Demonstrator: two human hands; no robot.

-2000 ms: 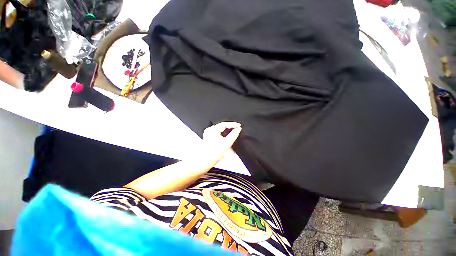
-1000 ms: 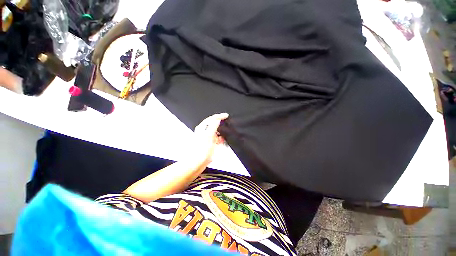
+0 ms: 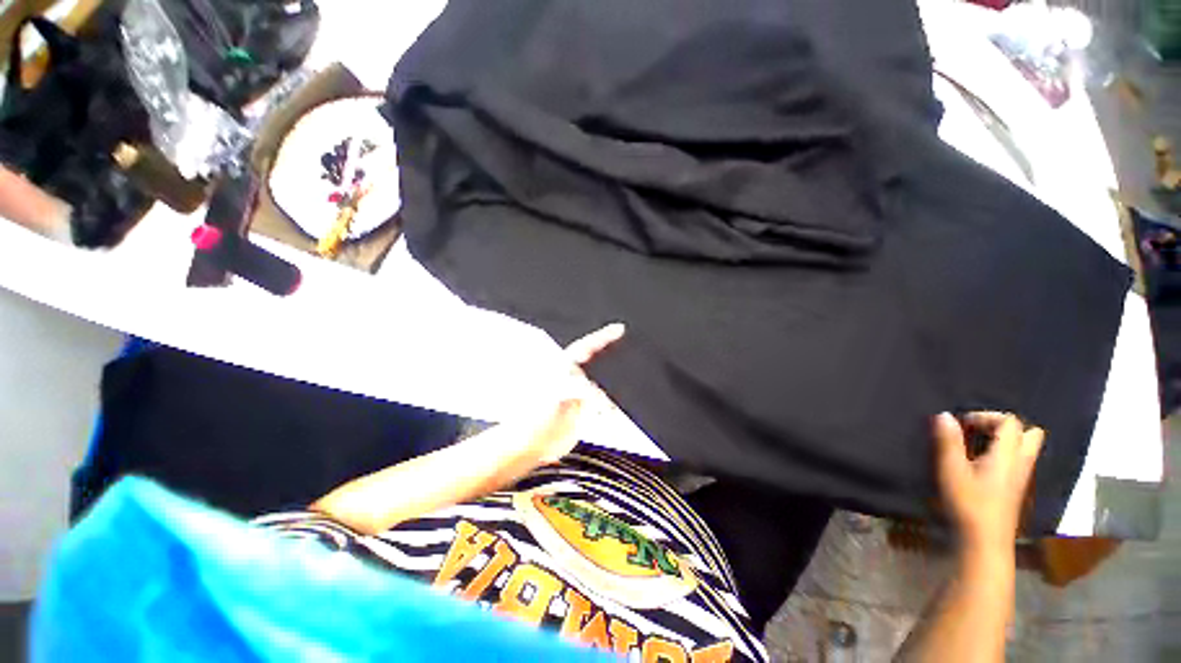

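Note:
A large black garment (image 3: 777,324) covers most of the table, with bunched folds across its upper middle. My left hand (image 3: 579,376) is at its near left edge, one finger stretched onto the cloth. The hand is washed out against the white table, and I cannot tell whether it grips the edge. My right hand (image 3: 988,453) is over the near right part of the garment, its fingers bent towards the thumb. No needle or thread can be made out at its fingertips.
A white dish (image 3: 295,175) with small dark pieces and a yellow-orange tool (image 3: 339,227) lies left of the garment. A black thread cone (image 3: 263,268) lies beside it. A clear plastic bag (image 3: 162,97) and dark cloth or bags (image 3: 78,123) are at the far left.
My right hand has come into view at the lower right. My left hand has shifted slightly down and its finger now points out over the cloth. The garment's near right part has shifted and its folds have changed.

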